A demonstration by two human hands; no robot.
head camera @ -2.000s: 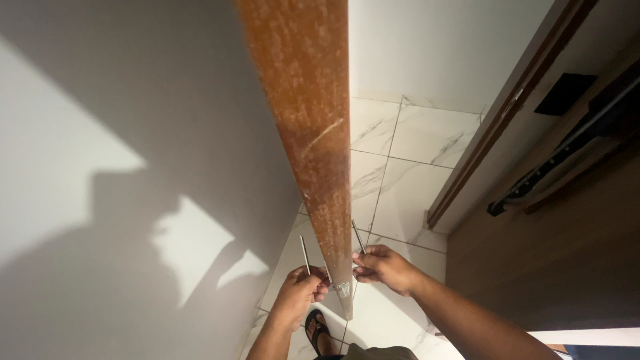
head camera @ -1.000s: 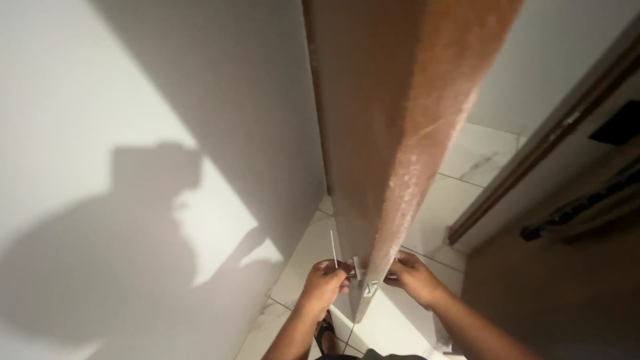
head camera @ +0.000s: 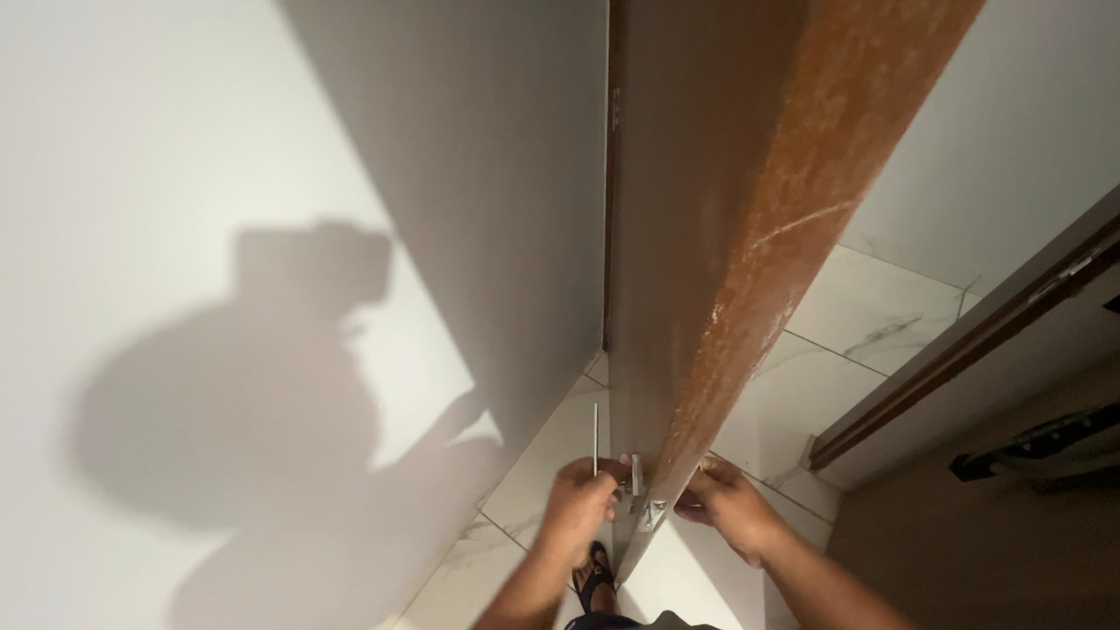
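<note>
A brown wooden door (head camera: 744,289) stands edge-on before me, with a metal latch plate (head camera: 652,514) low on its edge. My left hand (head camera: 584,503) is on the door's left face, its fingers closed on a metal door handle (head camera: 596,437) whose thin bar points up and away. Beside those fingers a metal plate (head camera: 637,475) stands against the door face. My right hand (head camera: 722,506) is at the opposite face at about the same height, fingers bent; whatever it touches there is hidden by the fingers and the door.
A pale wall (head camera: 437,114) bearing my shadow rises on the left. White marbled floor tiles (head camera: 814,385) lie below, with my sandalled foot (head camera: 595,573) beside the door's bottom. A door frame (head camera: 962,341) stands to the right, near a brown panel with a dark object (head camera: 1032,442).
The door's left face has come into view, where two seconds ago mostly its edge showed. The bar at my right hand, seen two seconds ago, is now out of sight. Both hands remain beside the door.
</note>
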